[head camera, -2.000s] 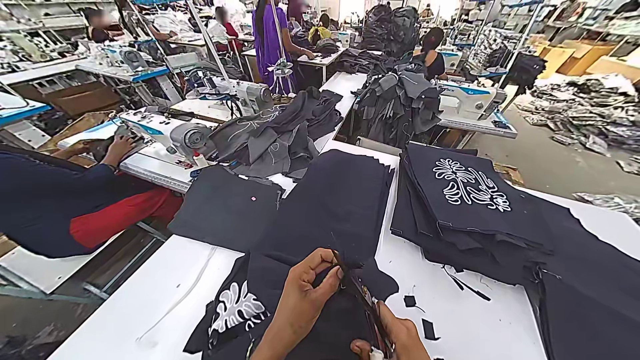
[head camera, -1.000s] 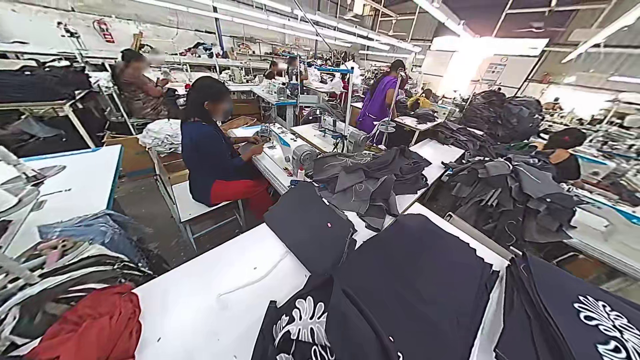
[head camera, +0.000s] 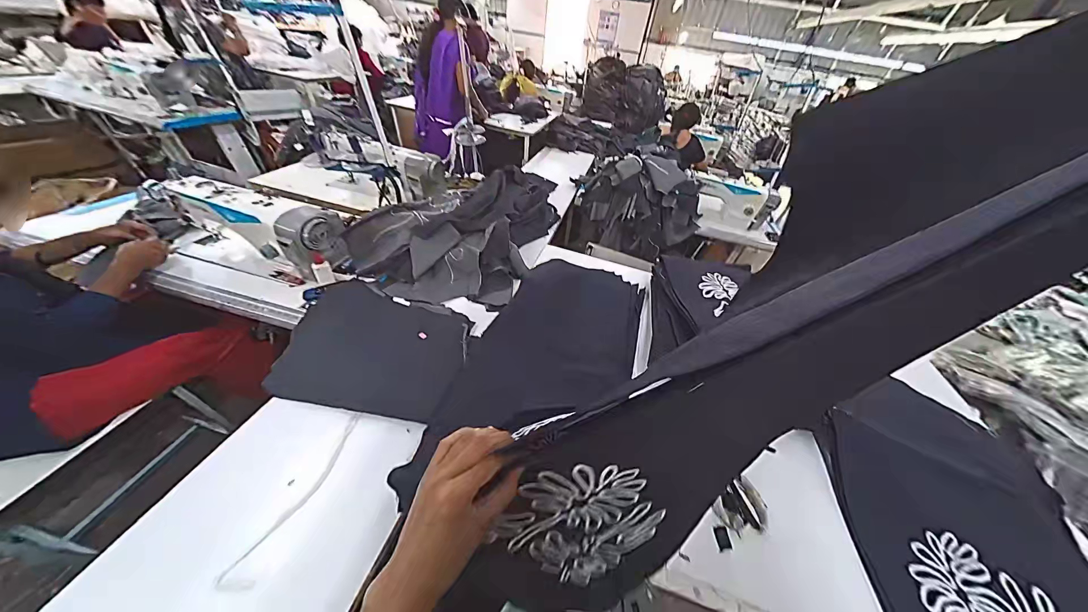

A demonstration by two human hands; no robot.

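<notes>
My left hand point(head camera: 455, 501) pinches the edge of a dark fabric panel point(head camera: 722, 399) near its white floral embroidery. The panel stretches up to the right across the view and out of frame. My right hand is not seen. Behind the panel lies a stack of dark cut fabric point(head camera: 552, 331), with a smaller dark stack point(head camera: 374, 353) to its left. More dark panels with white embroidery point(head camera: 926, 476) lie at the right. Small dark scraps point(head camera: 722, 537) are on the white table point(head camera: 229, 510) beneath the held panel.
At the left a co-worker's hands point(head camera: 140, 251) hold cloth by a sewing machine point(head camera: 246, 217). A heap of grey cut pieces point(head camera: 459, 234) lies beyond the stacks. A person in purple point(head camera: 442, 81) stands farther back. A loose white thread point(head camera: 297, 501) crosses the table.
Two seconds ago both hands were together over the cloth with a dark tool; now a long embroidered panel is lifted across the view. The view swung left and back between.
</notes>
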